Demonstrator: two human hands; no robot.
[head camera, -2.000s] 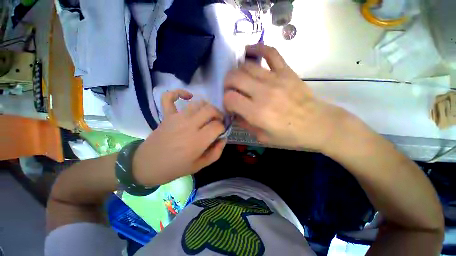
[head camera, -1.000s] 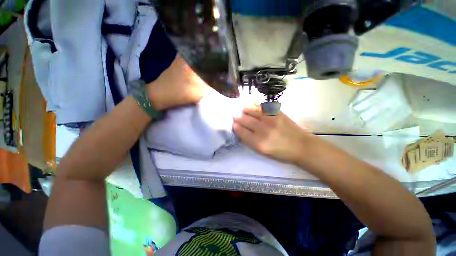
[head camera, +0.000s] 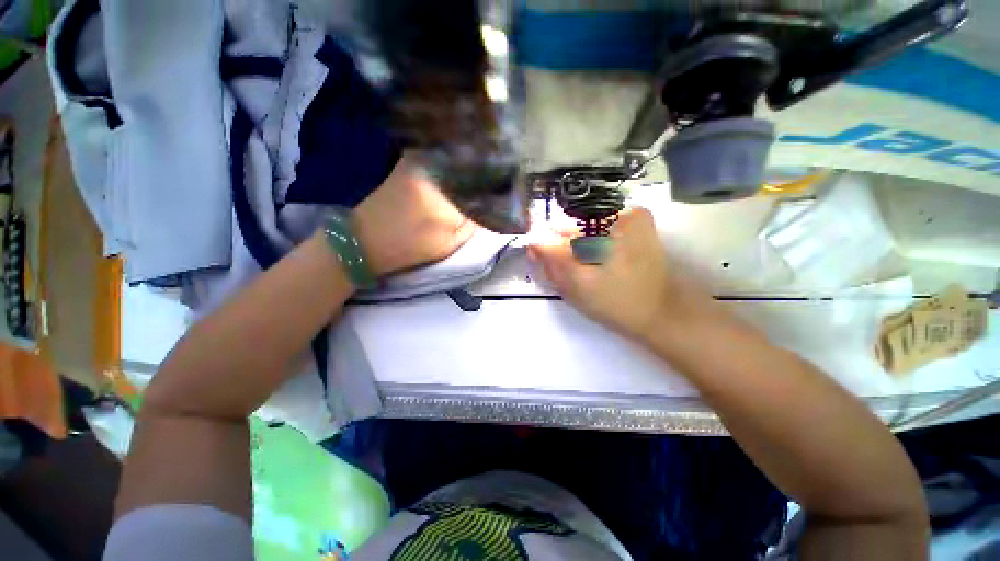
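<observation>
The garment, pale grey with navy parts, is heaped left of the sewing machine. Its grey edge runs under my left hand towards the needle area, which is overexposed and partly hidden by the machine head. My left hand lies on the cloth left of the needle area, its fingertips hidden behind the machine's dark part. My right hand is just right of the needle area, behind the spring tension part, with finger and thumb at the cloth's edge; whether it pinches the cloth cannot be told.
Pale scraps and a yellow-orange ring lie right of the needle. Tan paper labels lie at far right. The ruler-marked table edge runs in front of me. A light green printed item is below left. An orange-edged board stands left.
The head view has moved in from the open table to under the machine head. Since a second ago, the grey cloth in front has drawn back from the table's front, and my left hand has shifted right.
</observation>
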